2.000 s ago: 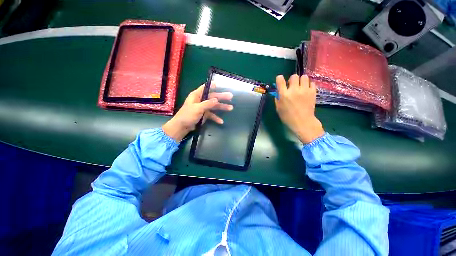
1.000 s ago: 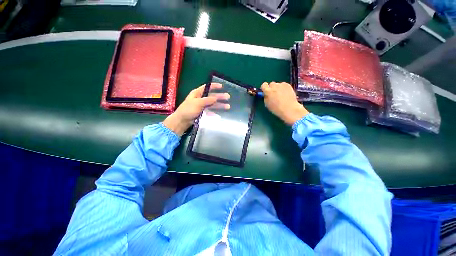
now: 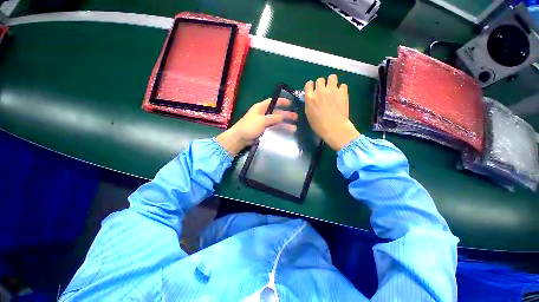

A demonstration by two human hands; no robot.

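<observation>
A clear touch panel with a black border is tilted above the green bench. My left hand holds it by its upper left edge, with the fingers showing through the glass. My right hand is at the panel's top right corner with its fingers curled. A small hand tool shows only as a short bluish-silver bit at its fingertips, against the top edge; the rest is hidden in the hand. The panel's orange flex tail is hidden too.
Another black-bordered panel lies on red bubble bags at the left. Stacked red bags and clear bags lie at the right. A grey box with a round black face stands behind them. The bench's curved front edge is near me.
The view has shifted, so the bench things sit further right. My right hand has moved left along the panel's top edge and now covers the orange tail. My left hand keeps its hold.
</observation>
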